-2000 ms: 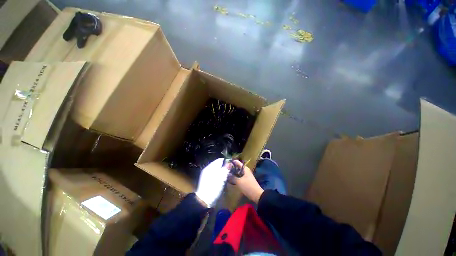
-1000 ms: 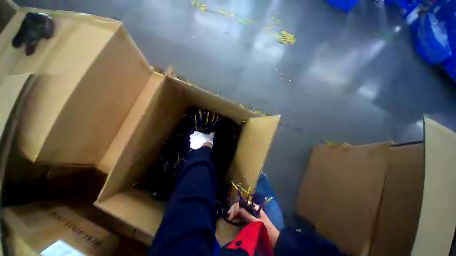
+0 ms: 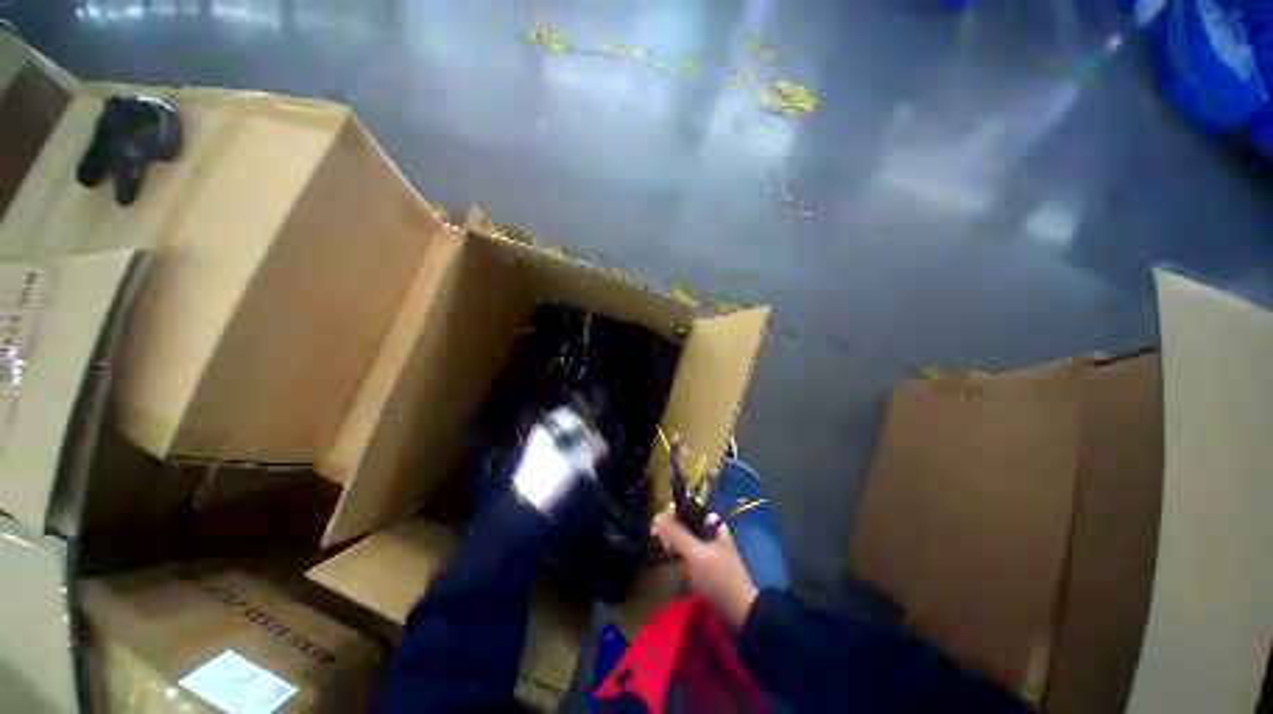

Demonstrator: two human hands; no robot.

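Note:
An open brown cardboard box (image 3: 398, 377) stands in front of me with a heap of black cords (image 3: 628, 384) inside. My left hand (image 3: 559, 453), in a white glove, is inside the box over the cords. It is blurred, and its fingertips look to be at some dark cord; I cannot tell whether it grips it. My right hand (image 3: 698, 547), bare, is at the near right side of the box opening. It is closed around a small bunch of black cords (image 3: 687, 513) with yellow core wire ends pointing up and out.
A black glove (image 3: 133, 144) lies on a closed carton (image 3: 265, 181) at the upper left. Another carton with a white label (image 3: 237, 684) is at the lower left. An open carton (image 3: 977, 488) stands at the right. Yellow scraps (image 3: 785, 98) lie on the grey floor. Blue bags are at the upper right.
My left hand left my right hand, reached deep into the box, and has now drawn back towards me. My right hand moved to the box's right side, still holding cords.

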